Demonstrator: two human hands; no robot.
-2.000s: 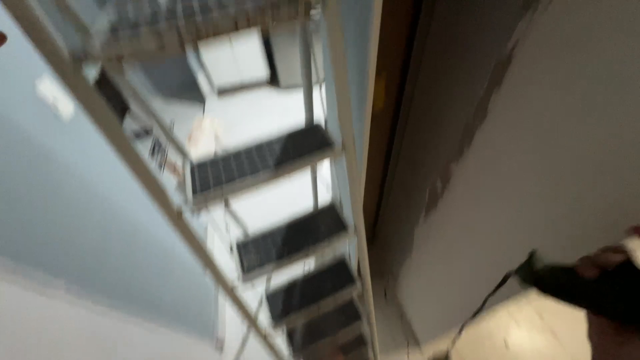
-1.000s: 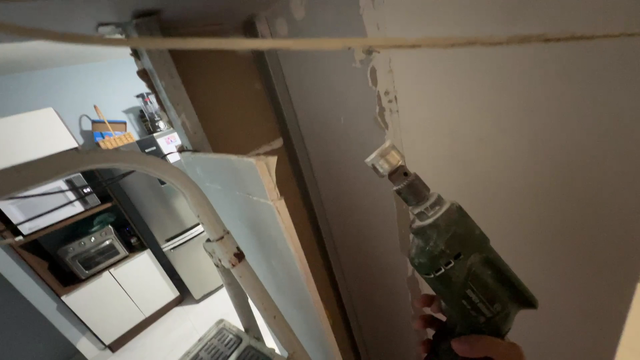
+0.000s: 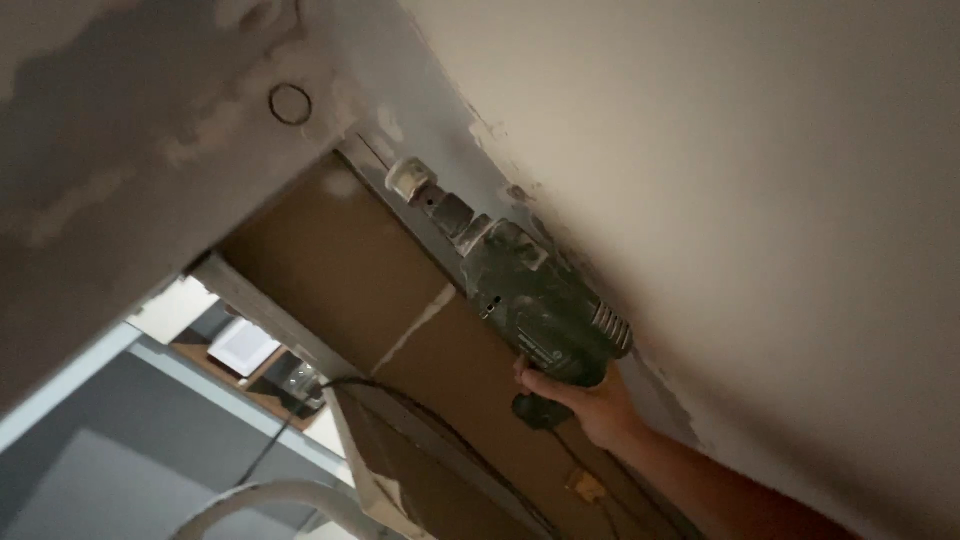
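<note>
My right hand (image 3: 581, 397), at the lower right, grips the handle of a dusty green corded power drill (image 3: 540, 315). A small hole saw (image 3: 410, 178), whitish with dust, is fitted in the drill's chuck and points up and left. Beyond it, on the plastered surface (image 3: 187, 150), a dark ring (image 3: 290, 104) shows, apart from the saw. The drill's cord hangs below its handle. My left hand is out of view.
A brown board recess (image 3: 360, 255) runs beside the drill, with a pale wall (image 3: 712, 187) on the right. The curved rail of a ladder (image 3: 277, 495) and a black cable (image 3: 442, 427) are below. Kitchen shelves with a white appliance (image 3: 244, 346) show through the opening.
The view has swung upward strongly. The drill in my right hand, low at the right edge two seconds ago, is now raised near the middle, and the dark ring has come into view.
</note>
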